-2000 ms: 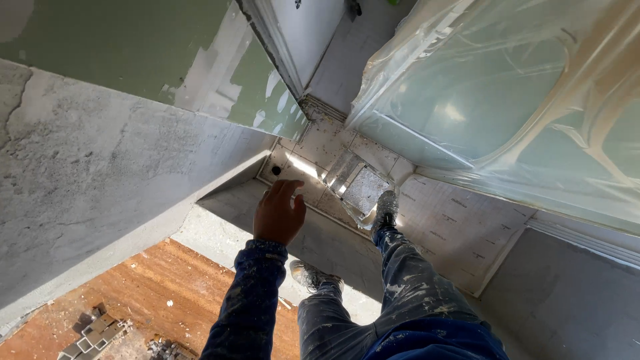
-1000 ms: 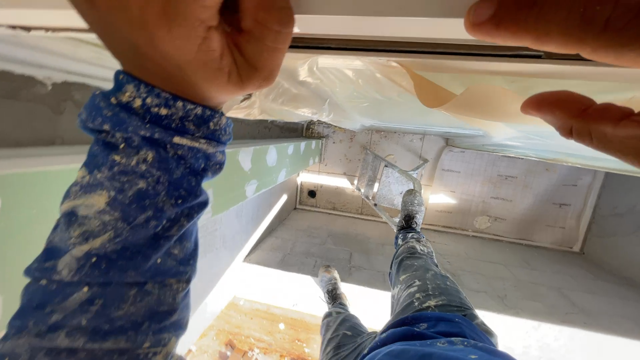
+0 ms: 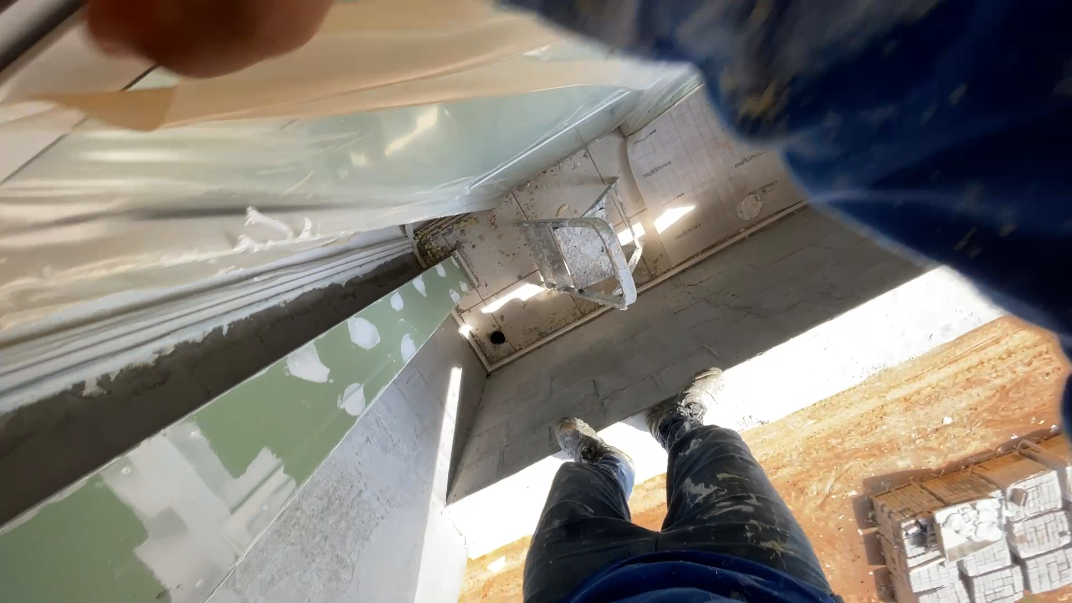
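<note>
At the top left edge a blurred hand, which looks like my left hand [image 3: 209, 33], shows only in part; whether it grips anything is hidden. It is close to the translucent plastic sheeting [image 3: 377, 142] and a dark frame edge [image 3: 38, 33]. A blue, paint-spotted sleeve [image 3: 904, 126] fills the top right, and the right hand beyond it is out of view. Below stands a metal step stool [image 3: 620, 260] with a splattered top. My worn, stained shoes [image 3: 586, 440] are on or beside the bright ledge of a wall.
Green plasterboard [image 3: 276, 419] with white filler patches lines the left. A protective floor covering [image 3: 695, 184] bears printed writing, and a dark round hole [image 3: 497, 337] lies near its corner. Reddish bare ground [image 3: 837, 419] drops away at the lower right, with stacked blocks [image 3: 988, 536] on it.
The foot that was on the step stool is now off it, near the other foot. Both hands, near the frame one second ago, have largely left view. The view has turned strongly.
</note>
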